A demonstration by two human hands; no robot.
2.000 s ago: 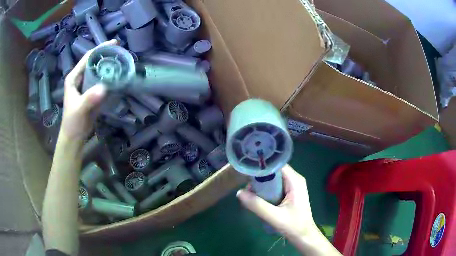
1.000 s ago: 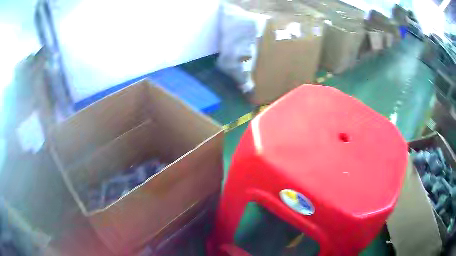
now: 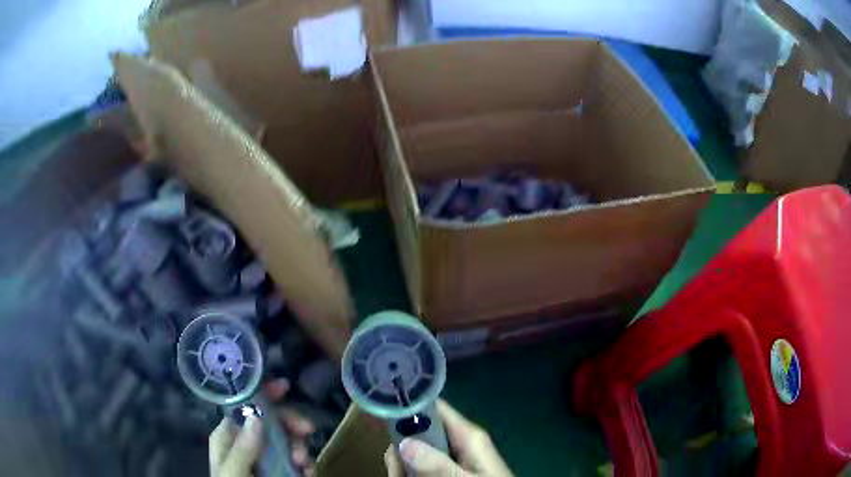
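My left hand (image 3: 250, 447) is shut around the handle of a grey fan body (image 3: 221, 358), low left of centre. My right hand (image 3: 450, 449) is shut around the handle of another grey fan body (image 3: 393, 365), low in the centre. Both bodies are upright, with their round open heads facing me. Each head shows thin spokes around a hub and a dark strand near it. A dark oval opening shows on each handle just below the head. The two heads are apart. My forearms are cut off by the bottom edge.
A large carton (image 3: 219, 158) heaped with grey bodies (image 3: 140, 247) is at left, blurred. A second carton (image 3: 560, 256) behind my hands holds grey bodies low inside. A red stool (image 3: 672, 340) stands at right. Another carton (image 3: 802, 121) with plastic film is at the far right.
The view swung right to the stool, then back left. Both hands, out of view one second ago, are visible again. The two fan bodies are now closer together and lower than two seconds ago.
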